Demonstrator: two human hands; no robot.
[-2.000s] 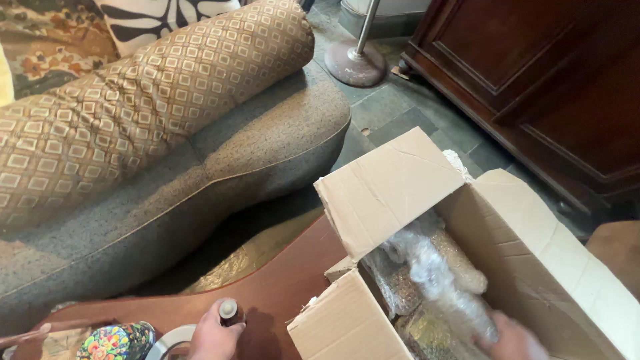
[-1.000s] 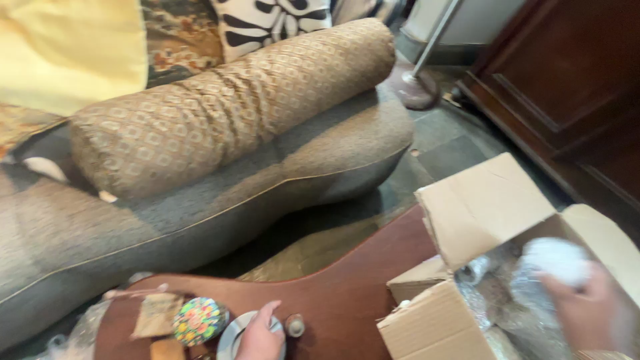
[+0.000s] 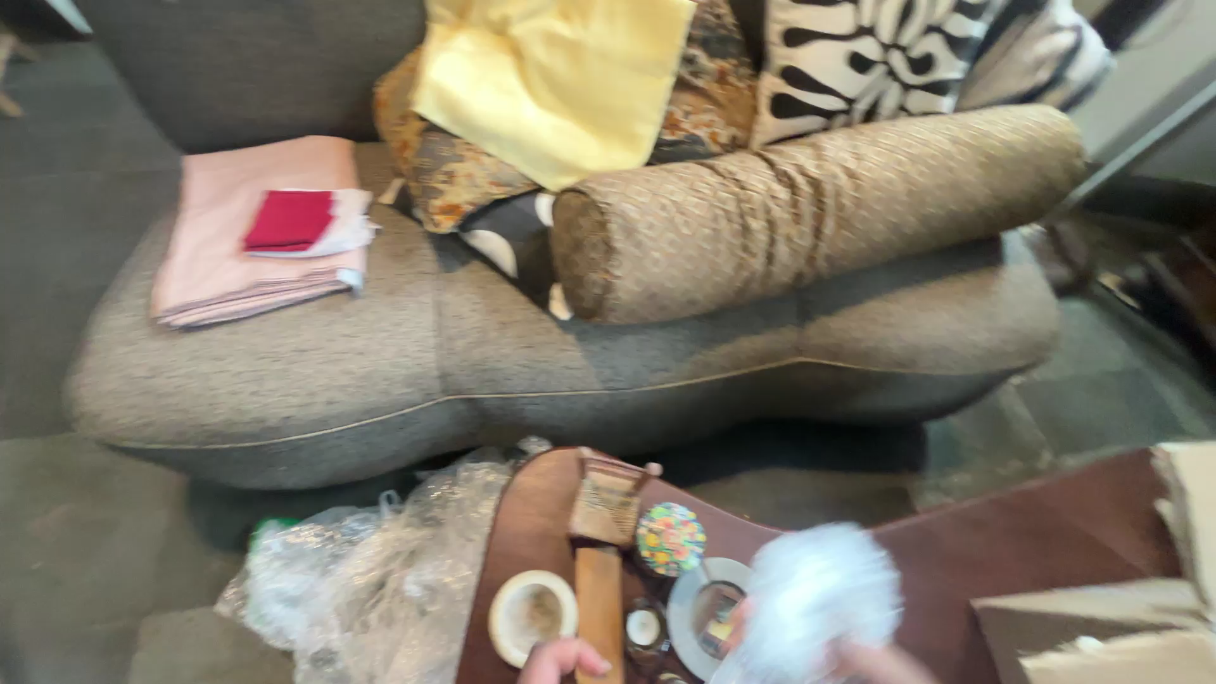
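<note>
My right hand (image 3: 869,660), blurred at the bottom edge, holds a bundle of bubble wrap (image 3: 825,594) over the wooden table (image 3: 1026,532). What the wrap contains cannot be seen. Near the left end of the table my left hand (image 3: 562,660) has its fingertips at a long wooden piece (image 3: 598,608); whether it grips it is unclear. A white round bowl (image 3: 532,617) lies left of that piece. To its right are a small round jar or candle (image 3: 643,627) and a grey-rimmed round dish (image 3: 684,608). A colourful floral round item (image 3: 671,539) stands behind them.
An open cardboard box (image 3: 1121,608) stands at the table's right end. Crumpled clear plastic wrap (image 3: 380,579) lies on the floor at left. Behind the table is a grey sofa (image 3: 608,370) with a patterned bolster (image 3: 826,209), cushions and folded cloths.
My right hand has come out from the box with the bubble-wrapped bundle, moving left over the table. My left hand has moved left from the grey-rimmed dish. The view has swung left.
</note>
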